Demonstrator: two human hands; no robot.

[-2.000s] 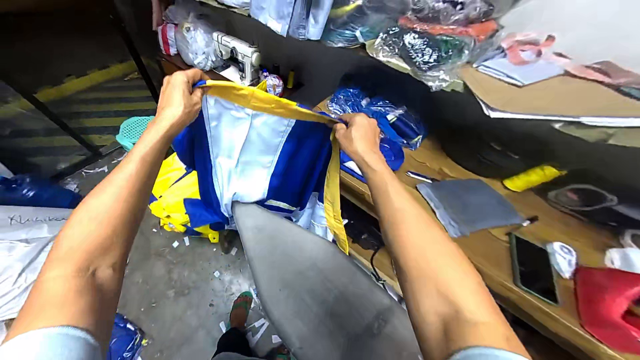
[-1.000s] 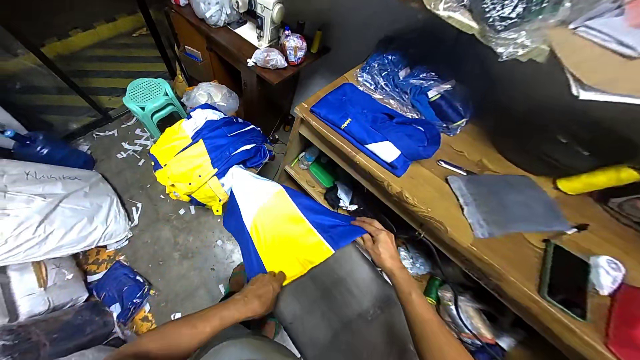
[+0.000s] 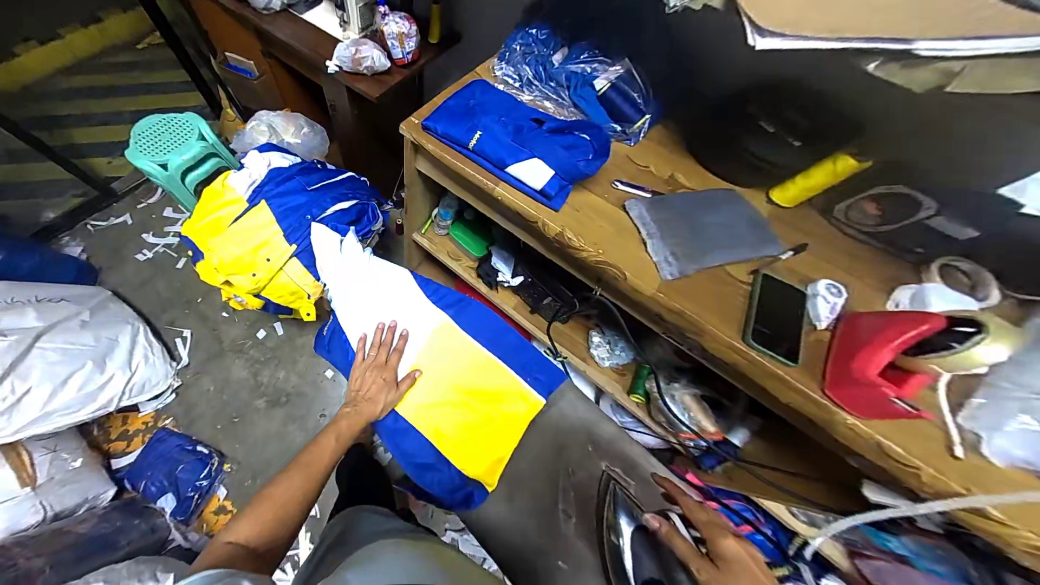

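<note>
A blue, white and yellow garment [image 3: 479, 386] lies spread over the far part of a grey ironing board [image 3: 561, 487]. My left hand [image 3: 377, 378] rests flat on its white and yellow panels, fingers spread. At the lower right, my right hand [image 3: 703, 532] is at a clothes iron [image 3: 630, 536] that sits on the bare near part of the board; fingers and thumb are around the handle, which they partly hide. Past the board's far end, a heap of blue and yellow garments [image 3: 268, 227] adjoins the spread one.
Along the right runs a wooden table [image 3: 617, 236] with a folded blue garment [image 3: 516, 142], grey cloth [image 3: 703, 231], phone [image 3: 774, 317] and red tape dispenser [image 3: 877, 361]. Cables hang by its shelf. White sacks [image 3: 73, 353] lie left; a green stool [image 3: 179, 154] stands behind.
The garment, held up in both hands at first, now lies on the board. My left hand has moved onto its panels. My right hand has left its edge and moved to the iron.
</note>
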